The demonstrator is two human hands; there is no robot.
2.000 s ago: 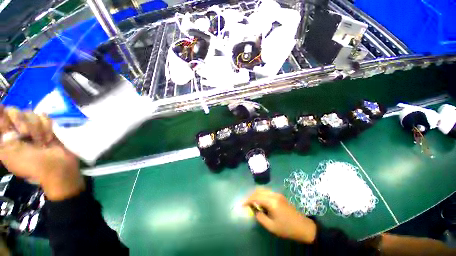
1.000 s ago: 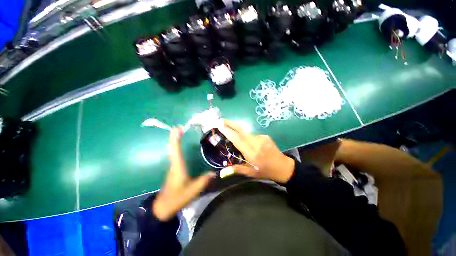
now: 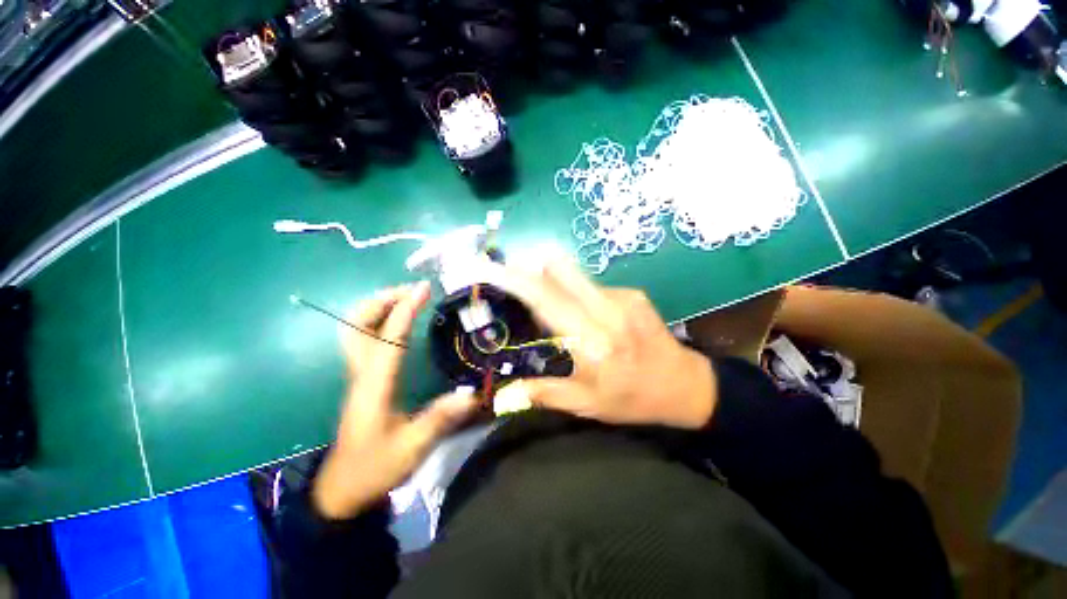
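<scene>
A camera housing (image 3: pixel 482 330) lies at the bench's near edge, its round black open end facing up with thin wires inside. Its white bracket (image 3: pixel 459 260) and white tail cable (image 3: pixel 363 239) extend away and to the left on the green bench. My right hand (image 3: pixel 614 351) holds the housing's right side, with a pale yellow cover on a fingertip. My left hand (image 3: pixel 386 404) is at its left side, thumb at the near rim and fingers by the left rim. A thin dark lead (image 3: pixel 339 321) sticks out left past the left fingers.
Black front modules (image 3: pixel 351 82) stand in rows at the back; one module with white contents (image 3: pixel 470 126) stands before them. A tangled pile of white loops (image 3: pixel 725 176) lies right. An open cardboard box (image 3: pixel 924 386) is at lower right, a blue bin (image 3: pixel 170 544) below the bench at left.
My view has tilted down from the rack to the bench. The housing now lies between both hands at the near edge. Since a second ago, my left hand has moved closer to its rim.
</scene>
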